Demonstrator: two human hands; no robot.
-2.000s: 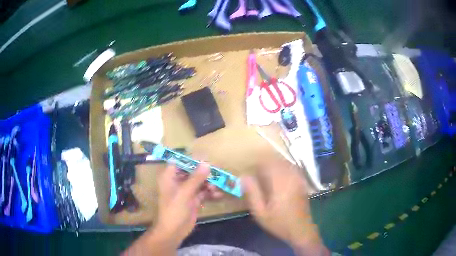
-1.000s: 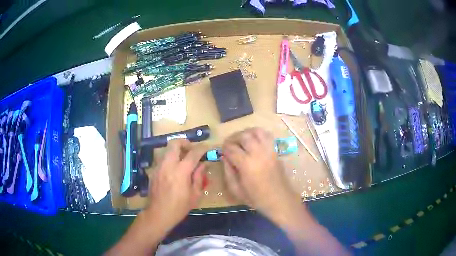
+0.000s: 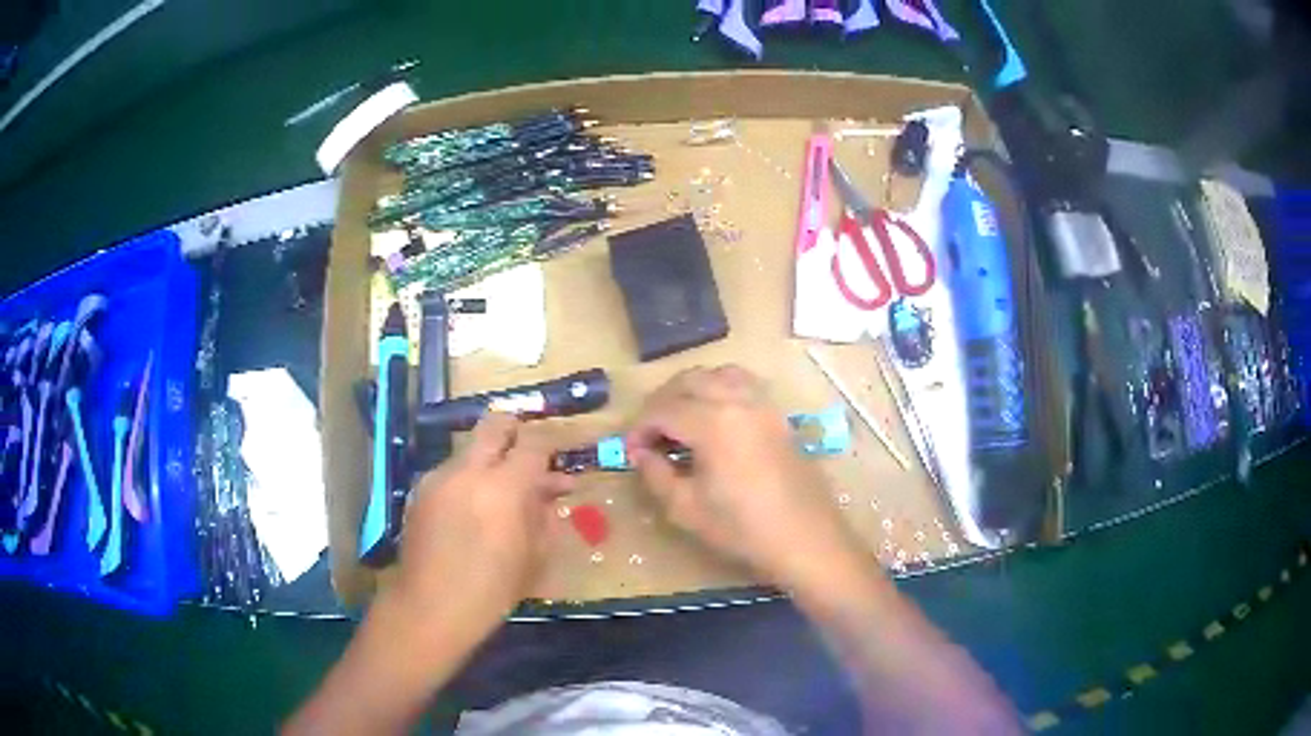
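My left hand (image 3: 482, 503) and my right hand (image 3: 726, 453) meet over the front of the cardboard tray (image 3: 690, 580). Between their fingertips is a small light-blue and dark part (image 3: 610, 454); its ends are partly hidden by the fingers. My right fingertips pinch its right end. My left fingertips are at its dark left end. A light-blue housing piece (image 3: 822, 430) lies just right of my right hand, partly hidden by it. A red scrap (image 3: 590, 523) lies between the hands. A black housing part (image 3: 539, 397) lies just beyond my left hand.
The tray also holds circuit boards (image 3: 496, 187), a black block (image 3: 669, 285), red scissors (image 3: 883, 259), a pink strip (image 3: 815, 194), a blue electric screwdriver (image 3: 983, 288), tweezers (image 3: 927, 431), a black and light-blue unit (image 3: 385, 439) and tiny screws (image 3: 906, 544). A blue bin (image 3: 176, 431) stands left.
The long light-blue strip held two seconds ago is no longer in view between both hands; a small part is there instead. Since one second ago, the hands have barely moved and the red scrap shows more.
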